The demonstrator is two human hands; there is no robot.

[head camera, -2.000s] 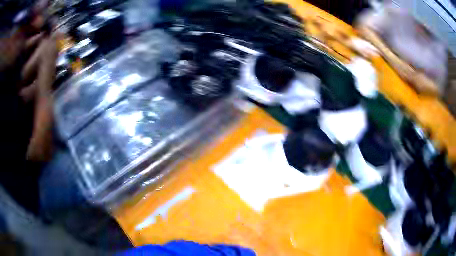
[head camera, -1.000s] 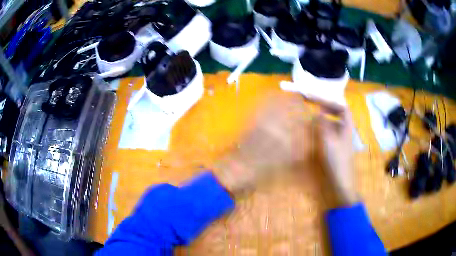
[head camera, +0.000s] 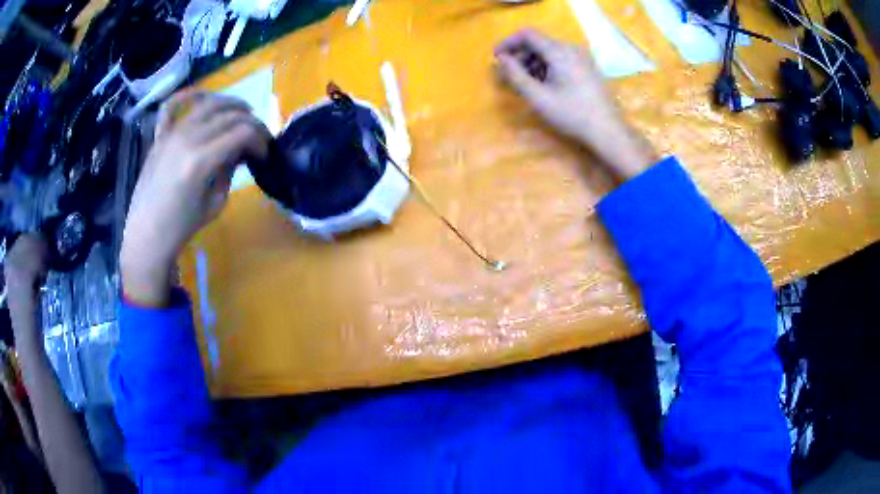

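A white camera housing with a black round frame sits on the orange tabletop, left of centre. Its flat white antenna points to the far side. A thin wire runs from the black part to a tiny pale plug lying on the table. My left hand is at the unit's left side, its blurred fingers closed on the black frame's edge. My right hand is apart from the unit, right of it, with fingers curled. Something dark shows between its fingers; whether it is held is unclear.
Black modules with tangled leads lie at the far right. Another white and black unit stands at the far left. Clear trays are at the left, beside another person's arm. Pale sheets lie at the far side.
The view has shifted towards the near table edge. My hands, close together and blurred before, are now apart: the left at the camera unit, the right farther right. The thin wire now shows stretched out.
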